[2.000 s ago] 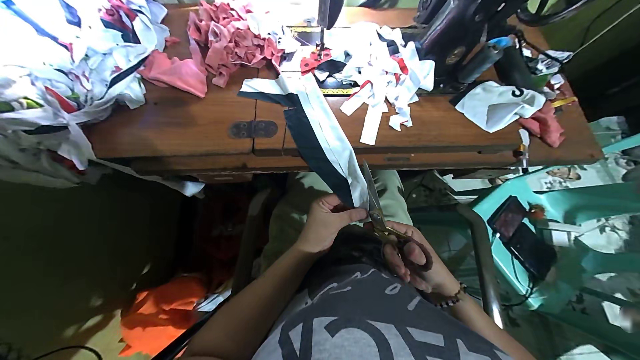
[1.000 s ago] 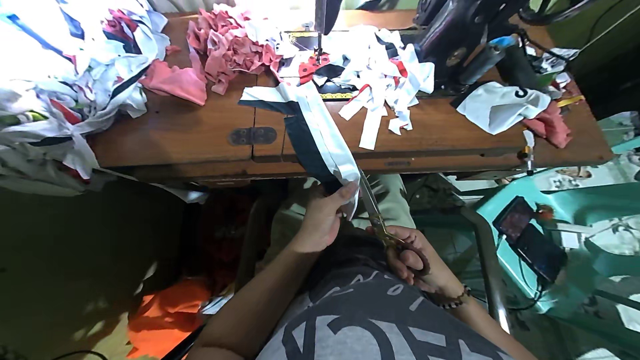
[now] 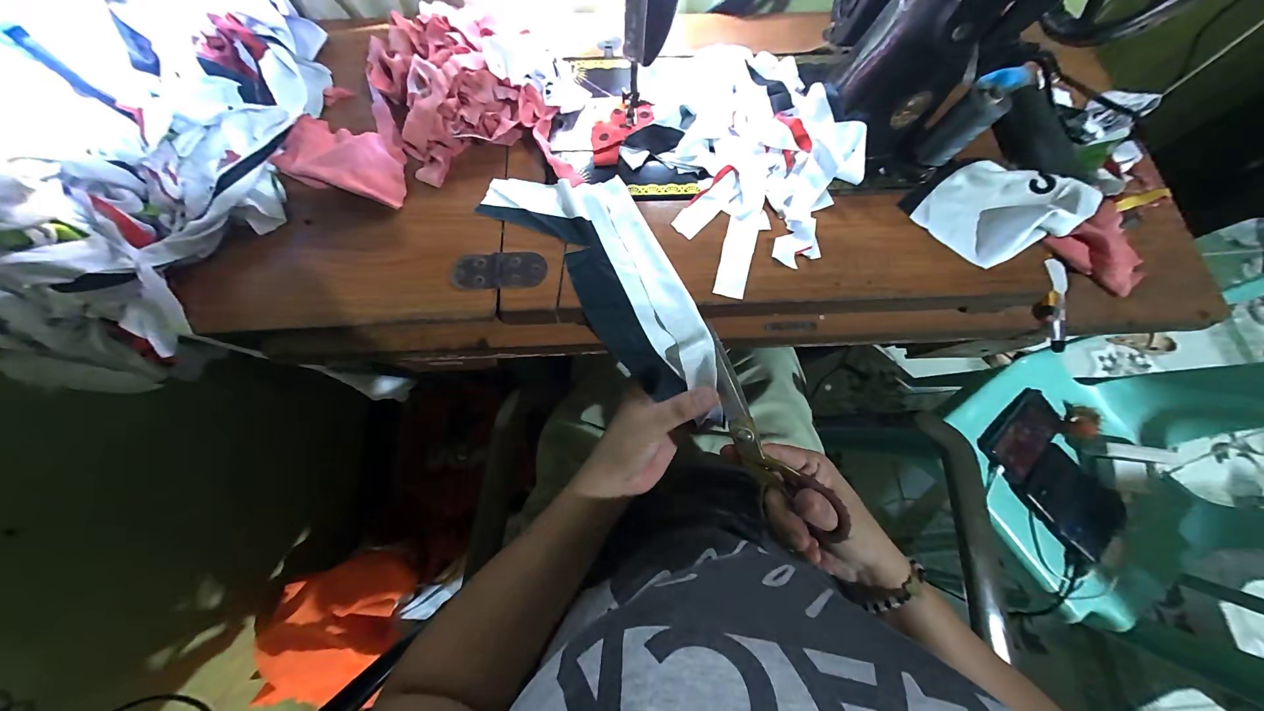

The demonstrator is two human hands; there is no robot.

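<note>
My left hand (image 3: pixel 647 439) grips the lower end of a white and dark fabric strip (image 3: pixel 642 276), whose far end lies over the front edge of the wooden sewing table (image 3: pixel 395 286). In my right hand (image 3: pixel 815 513) are scissors (image 3: pixel 746 434), fingers through the handles. Their blades point up and away along the strip's right edge, close to my left fingertips; whether the blades are parted cannot be told. Beyond the strip, white fabric strips (image 3: pixel 736 237) and a red dotted scrap (image 3: pixel 612 136) lie around the sewing machine's needle area (image 3: pixel 632 99).
Pink ruffled fabric (image 3: pixel 454 89) and a large heap of mixed cloth strips (image 3: pixel 217 148) cover the table's left part. At right are the black sewing machine (image 3: pixel 908 79), a thread spool (image 3: pixel 963 123) and a white scrap (image 3: pixel 1002 207). A green plastic chair (image 3: pixel 1047 385) holds dark devices (image 3: pixel 1066 494).
Two seconds ago my left thumb and fingers were lower along the strip's end, pinching it near the blades; the hand has shifted slightly up. My right hand still holds the scissors.
</note>
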